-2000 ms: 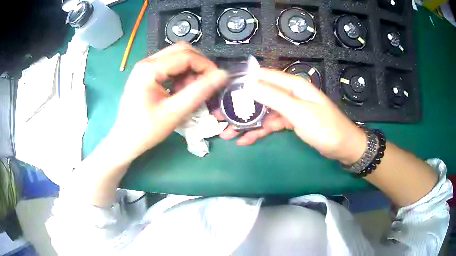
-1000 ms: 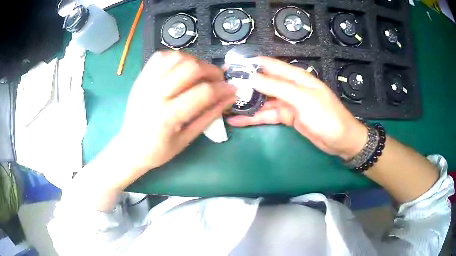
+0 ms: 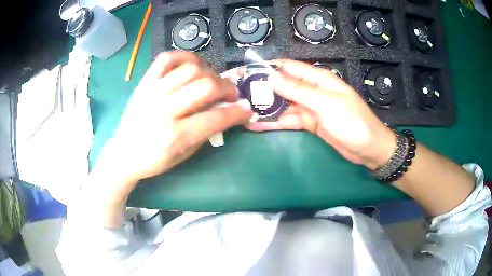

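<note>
My right hand (image 3: 323, 102) holds a round watch body (image 3: 275, 105) by its edge, with the dark screen facing up and a white patch on the glass. A small clear or white strip (image 3: 258, 57) sticks up at the watch's top edge. My left hand (image 3: 189, 113) has its fingertips at the watch's left side and pinches a white wiping cloth (image 3: 217, 139), which shows below the fingers. The hand hides most of the cloth.
The foam tray (image 3: 345, 55) lies beyond my hands, with several watch bodies back side up in its pockets. A translucent bottle (image 3: 102, 35), an orange stick (image 3: 139, 43) and white papers (image 3: 54, 124) are at the left on the green mat (image 3: 302, 172).
My left hand has closed in on the watch's left side with the cloth mostly gathered under its fingers. The watch has moved slightly up, and its screen shows more clearly than a second ago.
</note>
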